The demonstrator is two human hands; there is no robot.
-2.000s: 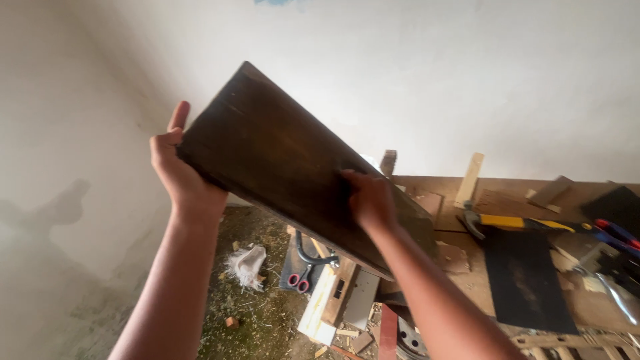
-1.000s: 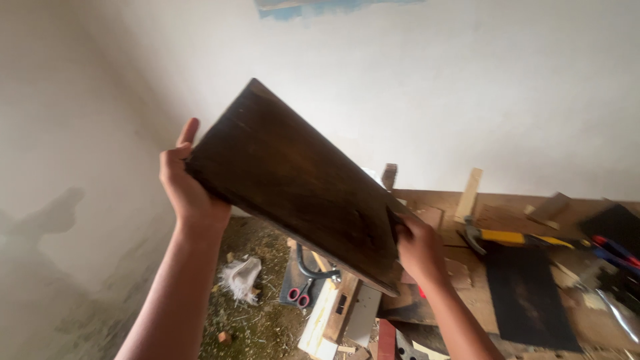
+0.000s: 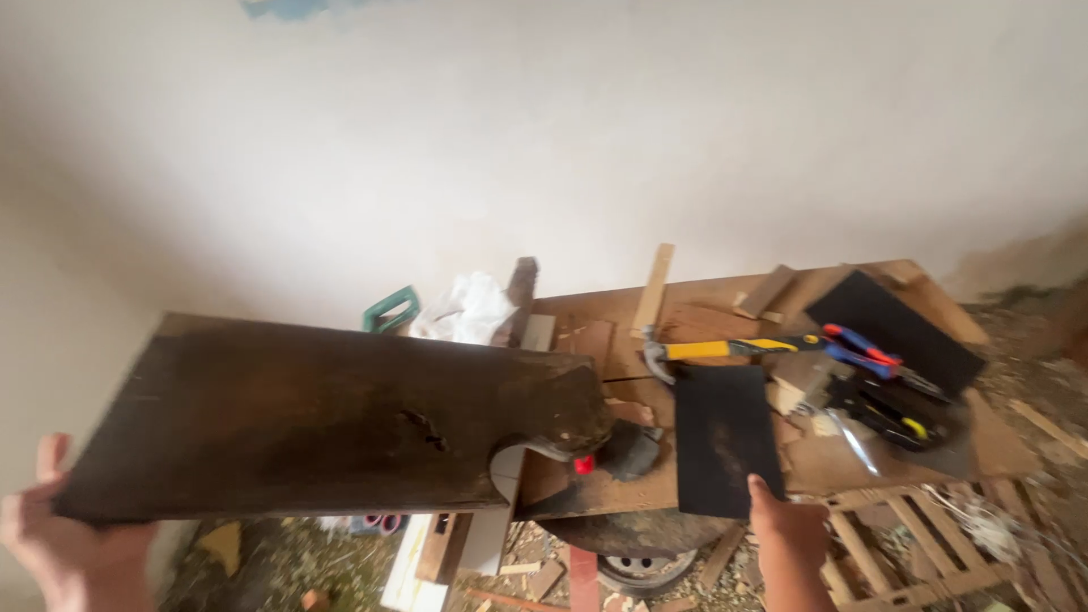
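Observation:
My left hand (image 3: 72,531) grips the lower left corner of a dark wooden board (image 3: 323,416), which has a curved cutout and a small crack near its right end. That right end lies over the left side of the wooden work table. My right hand (image 3: 784,518) is at the lower edge of a black sheet (image 3: 727,433), probably sandpaper, with its thumb at the sheet's surface; whether the fingers pinch it is hidden. Above the sheet lies a claw hammer (image 3: 731,347) with a yellow and black handle.
On the table (image 3: 612,306) are red-blue pliers (image 3: 863,350), a second black sheet (image 3: 892,331), a black tool with yellow (image 3: 884,412) and wood scraps. A green handle (image 3: 391,308) and white plastic (image 3: 467,310) stand behind the board. Below are a wheel (image 3: 648,569) and a wooden frame (image 3: 918,544).
My right hand has let go of the board and moved right to the black sheet. The board, still in my left hand, has swung lower and nearly level. The view has shifted right.

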